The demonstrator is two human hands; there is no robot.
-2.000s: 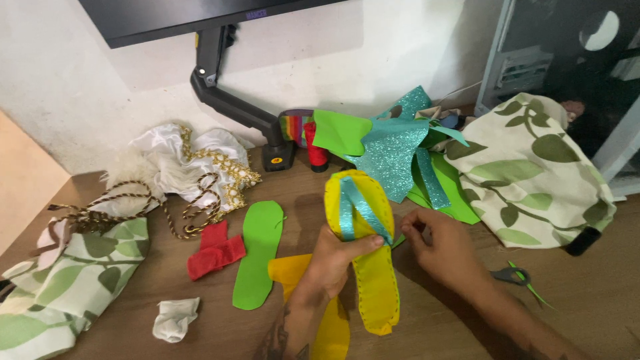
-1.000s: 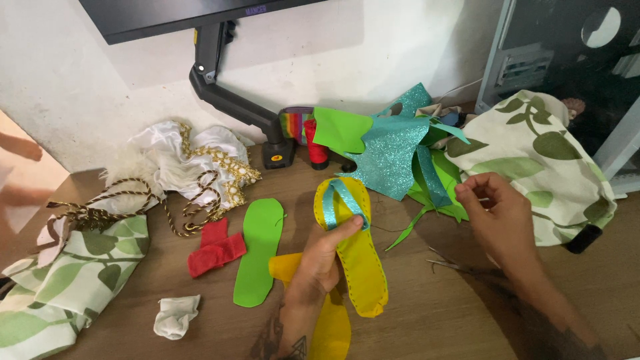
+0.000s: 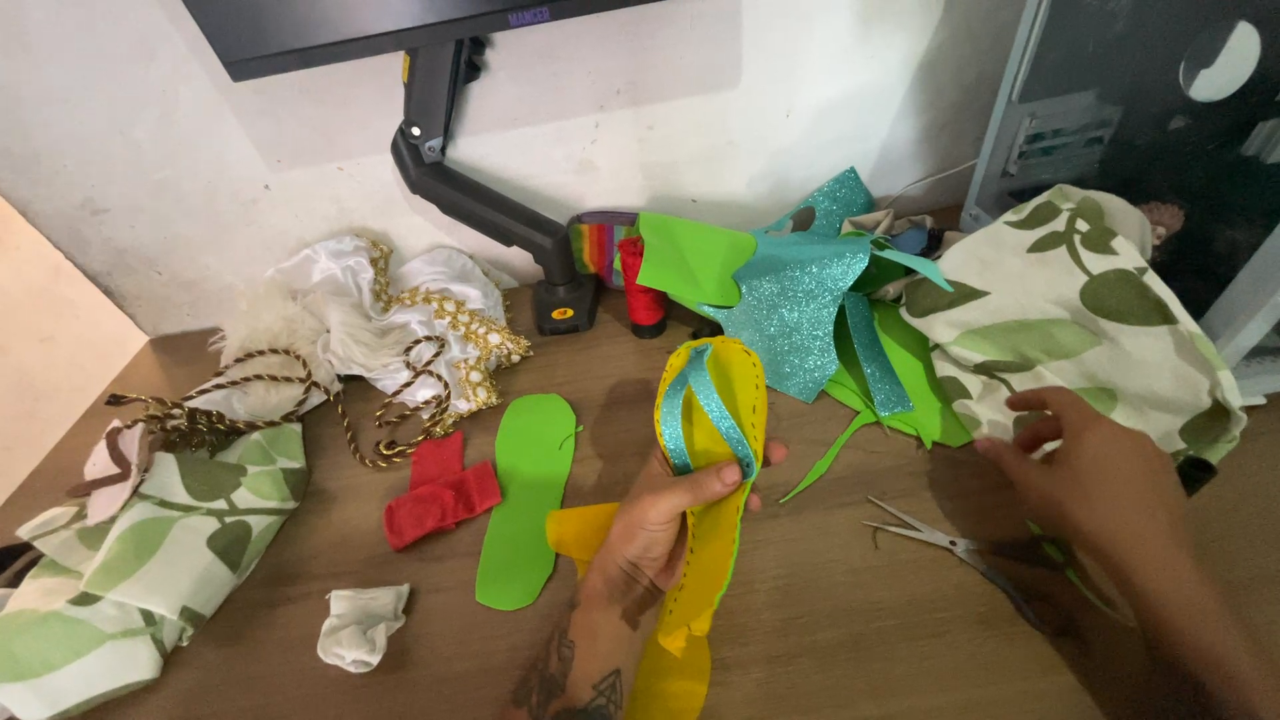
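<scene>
My left hand (image 3: 660, 520) grips a small yellow sandal (image 3: 745, 400) edged in green, with stitches along its rim and glittery turquoise straps; the thumb presses where the straps meet the edge. To the right, my right hand (image 3: 1080, 460) is raised over the table with thumb and index finger near each other; whether a thread or needle lies between them cannot be told. Below it lie scissors (image 3: 965, 545), their handles partly in shadow. A green sole-shaped foam piece (image 3: 525, 500) lies left of my left hand, and yellow material (image 3: 675, 675) lies beneath my left wrist.
Glittery turquoise sheets (image 3: 800, 300) and green foam scraps (image 3: 900, 400) are piled behind the sandal, beside a red thread spool (image 3: 642, 290). Leaf-print fabric (image 3: 1070, 310) lies right. Red cloth (image 3: 440, 500), white cloth (image 3: 362, 628) and gold-trimmed white fabric (image 3: 440, 290) lie left. A monitor arm (image 3: 480, 200) stands behind.
My right hand has moved away from the sandal, out to the right, uncovering the scissors. The sandal stays in my left hand, its tilt changed.
</scene>
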